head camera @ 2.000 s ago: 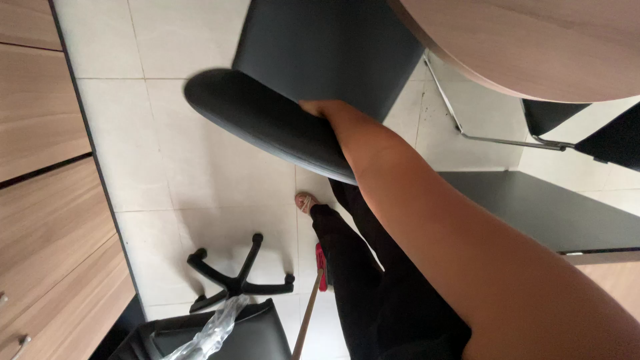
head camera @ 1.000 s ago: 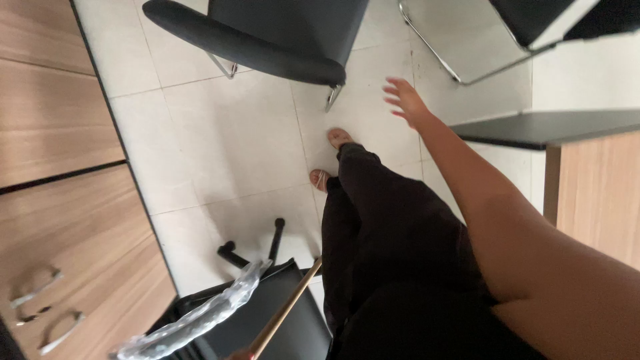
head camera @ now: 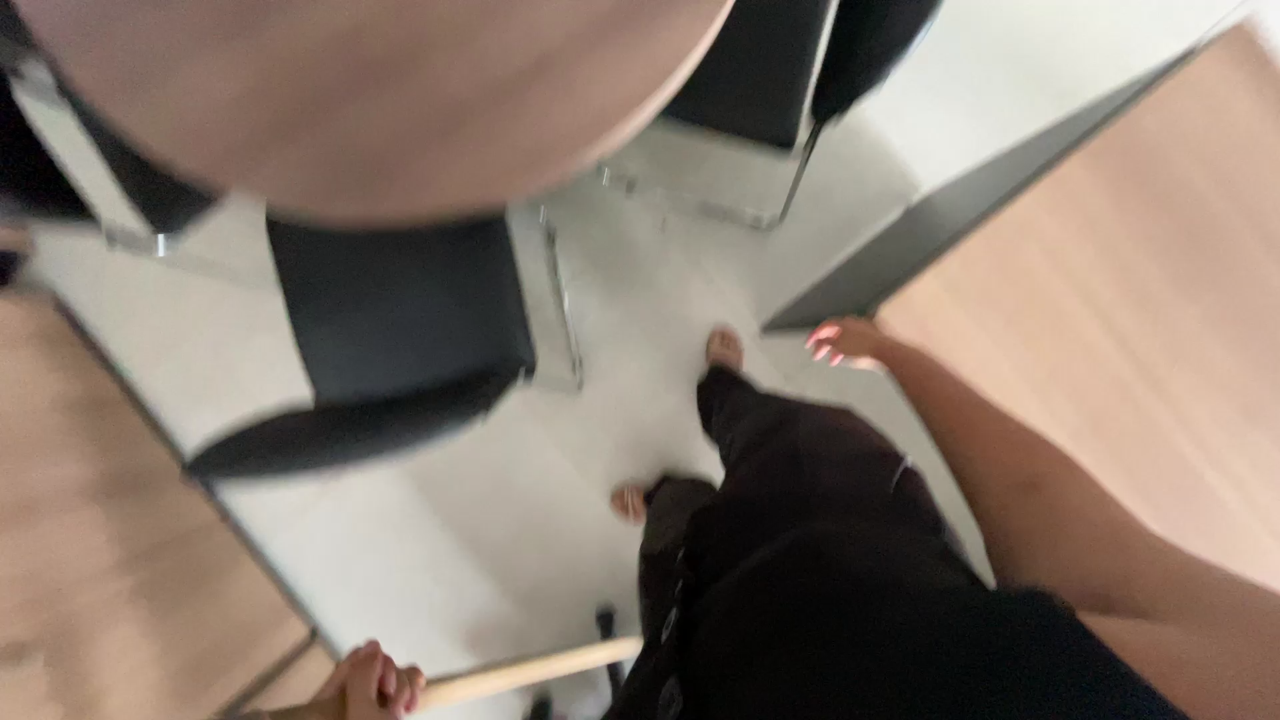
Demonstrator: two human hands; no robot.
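My left hand [head camera: 378, 682], at the bottom left, is closed around a pale wooden pole [head camera: 530, 674]. The pole runs right and passes out of sight behind my dark clothing, so its far end is hidden. My right hand [head camera: 845, 342] holds nothing, its fingers apart and slightly curled beside the corner of a wood-topped piece of furniture [head camera: 1090, 300]. A black chair [head camera: 400, 310] with a metal frame stands left of my feet, its seat partly under a round wooden table [head camera: 400, 100]. The picture is blurred.
More black chairs [head camera: 750, 70] stand around the table, at the top and upper left. Wood-fronted cabinets [head camera: 120, 480] line the left side. Pale floor tiles [head camera: 400, 540] lie between them and my feet. Dark parts of a chair base [head camera: 606, 625] show at the bottom.
My right hand, on the chair's backrest two seconds ago, has let go and is now by the wooden furniture at the right. The view has turned strongly. My left hand has come into fuller view.
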